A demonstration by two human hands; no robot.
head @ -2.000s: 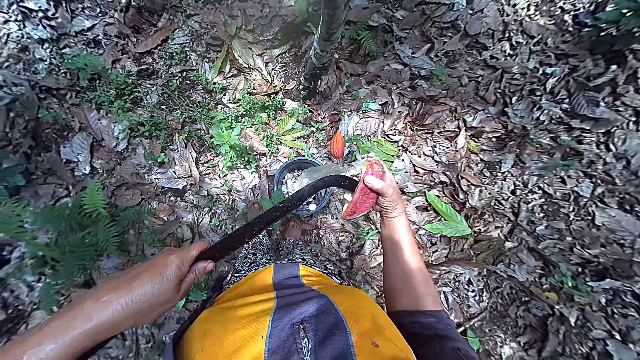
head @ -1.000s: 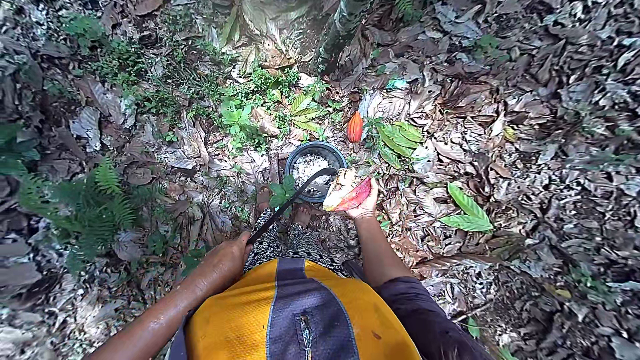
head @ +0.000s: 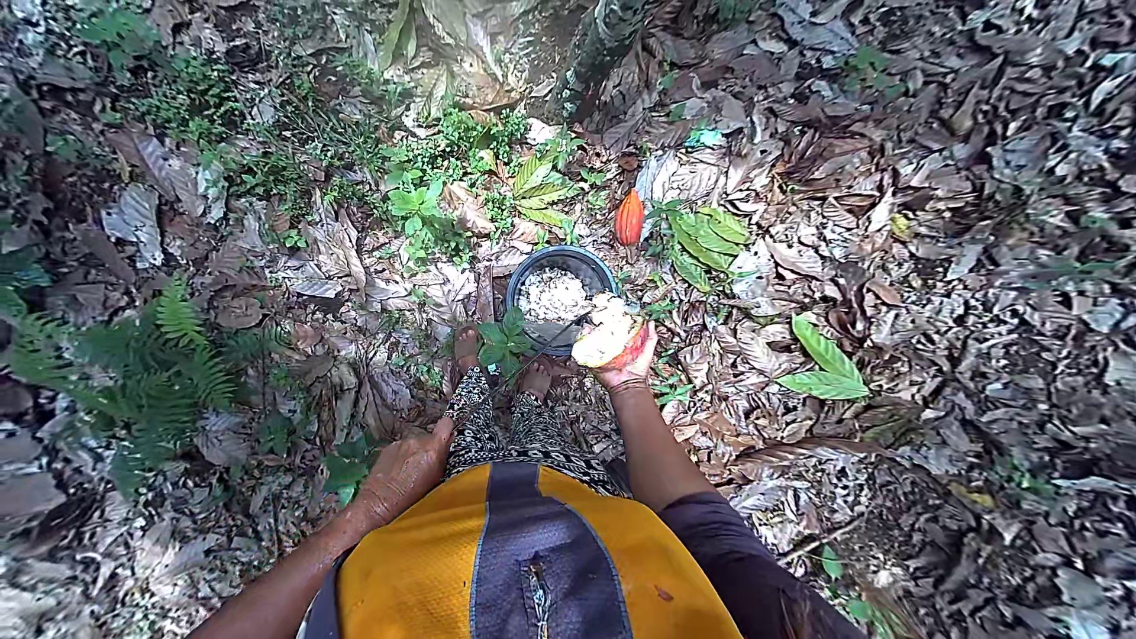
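My right hand (head: 637,362) holds an opened red cacao pod (head: 612,342), its pale pulpy inside facing up, at the right rim of a dark round bucket (head: 515,282). White pulp-covered cacao beans (head: 552,295) lie in the bucket. My left hand (head: 410,466) is closed around the handle of a long, curved machete, lower left of the bucket. The handle is mostly hidden. Its dark blade (head: 559,333) shows thin, nearly edge-on, with the tip at the pod's pulp.
A whole orange-red cacao pod (head: 630,218) lies on the leaf litter beyond the bucket. A tree trunk (head: 603,53) rises behind. Bare feet (head: 535,380) stand at the bucket's near side. Ferns (head: 177,355) grow at left, and green leaves (head: 825,362) lie at right.
Two seconds ago the machete's curved end was against the pod's red shell; now the pale inside is exposed. The pod has moved lower, beside the bucket, and my left hand is closer to my body.
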